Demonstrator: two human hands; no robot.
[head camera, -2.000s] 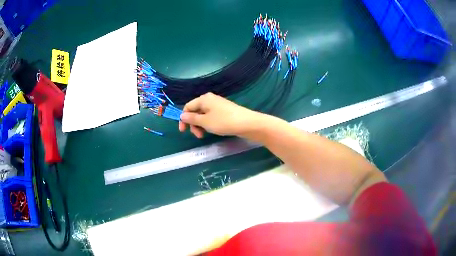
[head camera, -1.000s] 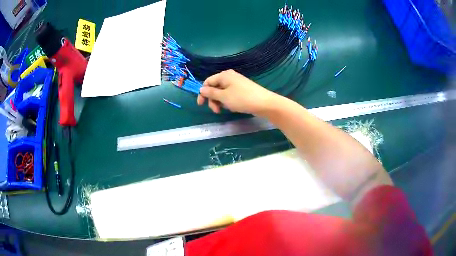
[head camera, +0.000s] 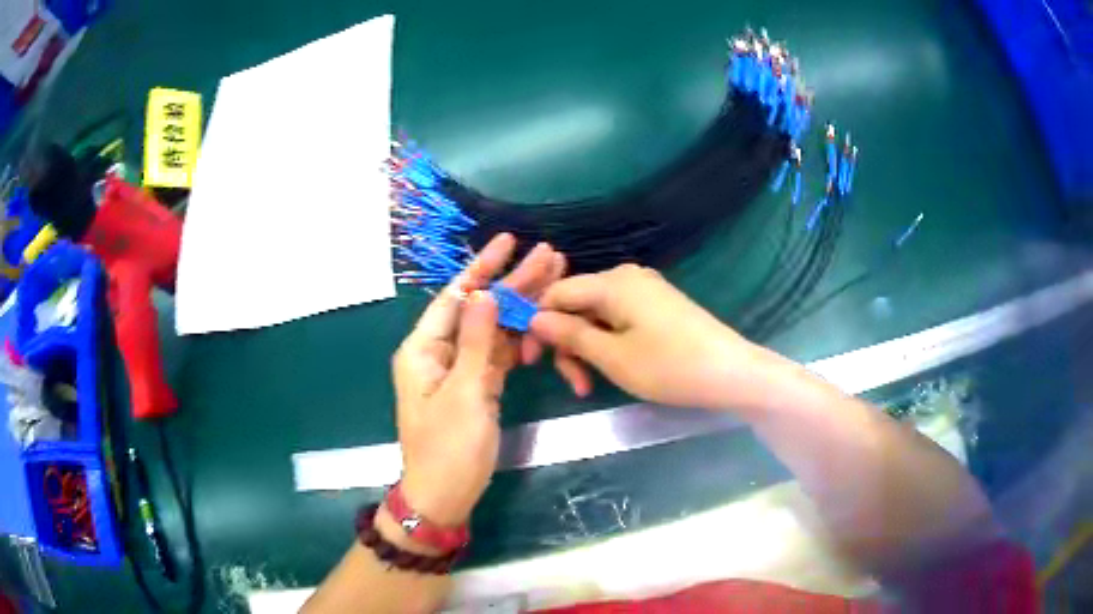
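My right hand (head camera: 641, 336) pinches a small group of blue-sleeved cable ends (head camera: 513, 308) between thumb and fingers. My left hand (head camera: 462, 372), palm up with a bracelet at the wrist, holds the tips of the same group between thumb and fingers. The exact fingertip contact is partly hidden. Behind the hands a thick curved bundle of black cables (head camera: 623, 222) lies on the green mat, with blue sleeved ends at left and upper right. A few separate leads curve at its right side.
A white sheet (head camera: 288, 180) lies left of the bundle. A steel ruler (head camera: 923, 348) runs diagonally under my arms, with a pale pad (head camera: 671, 540) nearest me. A red heat gun (head camera: 138, 276), yellow label (head camera: 173, 138) and blue bins (head camera: 90, 504) are at left. Another blue bin (head camera: 1043, 84) is at upper right.
My left hand has come into view and taken hold of the group's tips beside my right hand. The camera view has shifted. More leads at the bundle's right side now lie spread apart.
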